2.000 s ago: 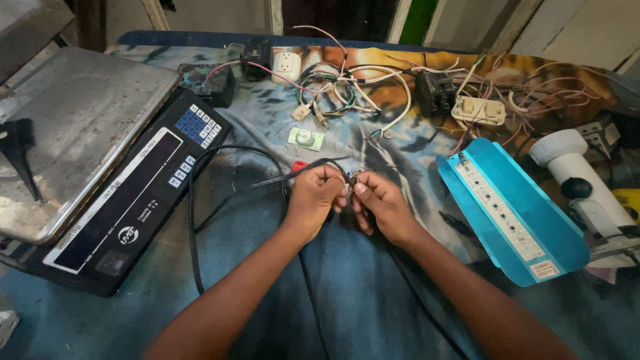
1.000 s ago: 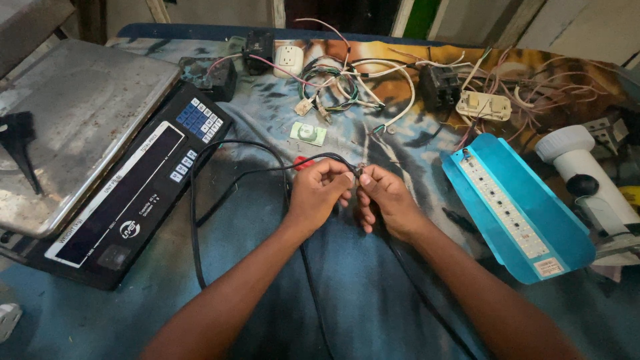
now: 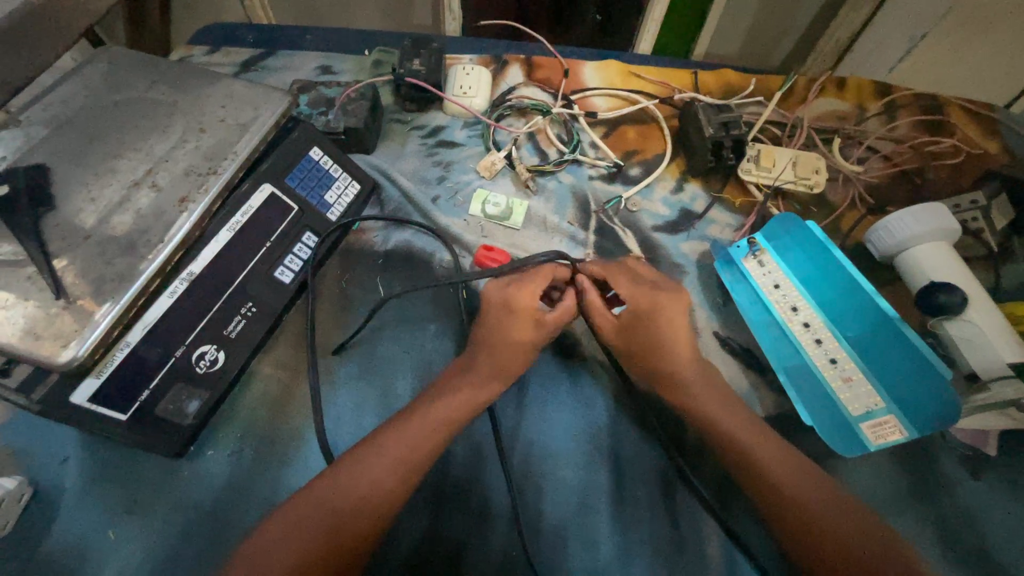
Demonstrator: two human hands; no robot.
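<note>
A black electrical cable [image 3: 490,424] loops over the patterned cloth, and both hands pinch it near the middle of the view. My left hand [image 3: 524,316] grips the cable between thumb and fingers, with a loose end running out to the left. Close against it, my right hand [image 3: 640,320] holds the same cable, which runs on down to the lower right. The fingertips hide the exact spot they grip. Just behind my left hand lies a red plastic piece [image 3: 491,256].
A digital scale [image 3: 264,320] fills the left. Behind the hands lie a white outlet [image 3: 467,90], coiled wires [image 3: 576,136], a small green-white card [image 3: 498,208] and a double switch [image 3: 782,168]. At right are a blue LED lamp [image 3: 864,320] and a white plastic pipe fitting [image 3: 952,280].
Both hands stay close together on the black cable, with small shifts of the fingers. The cable's loose end at the left now hangs lower and is in plainer sight than two seconds ago.
</note>
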